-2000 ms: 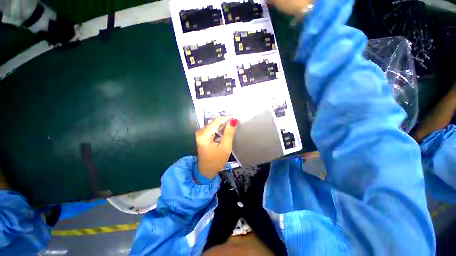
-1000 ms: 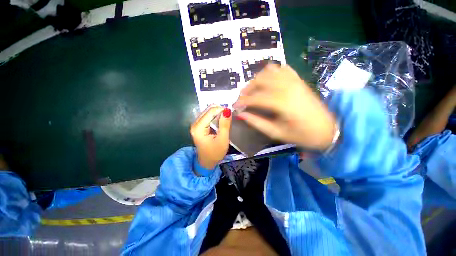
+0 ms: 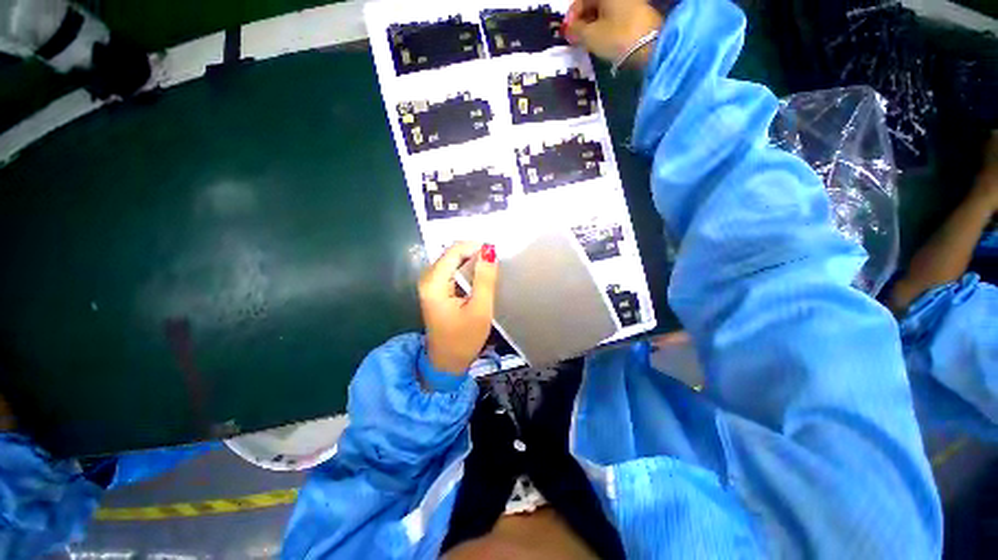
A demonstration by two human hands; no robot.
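A long white carrier tray (image 3: 509, 206) holds black phone boards in two columns. My left hand (image 3: 459, 308) grips the grey release liner sheet (image 3: 547, 295) at its left edge, over the near end of the tray, and the sheet hides part of the nearer boards. My right hand (image 3: 611, 27) is at the far right corner of the tray. Its fingertips are pinched together at the right end of the top right board (image 3: 523, 30). Whether a sticker is between them cannot be seen.
The tray lies on a dark green bench (image 3: 219, 241) with a white edge strip. A crumpled clear plastic bag (image 3: 859, 181) lies right of the tray, partly behind my right sleeve. Another person's arm (image 3: 950, 235) is at the right edge. A white tub (image 3: 287, 446) is below the bench edge.
My right hand has moved from the liner sheet up to the tray's far right corner. My left hand still holds the sheet. My right sleeve now covers part of the plastic bag.
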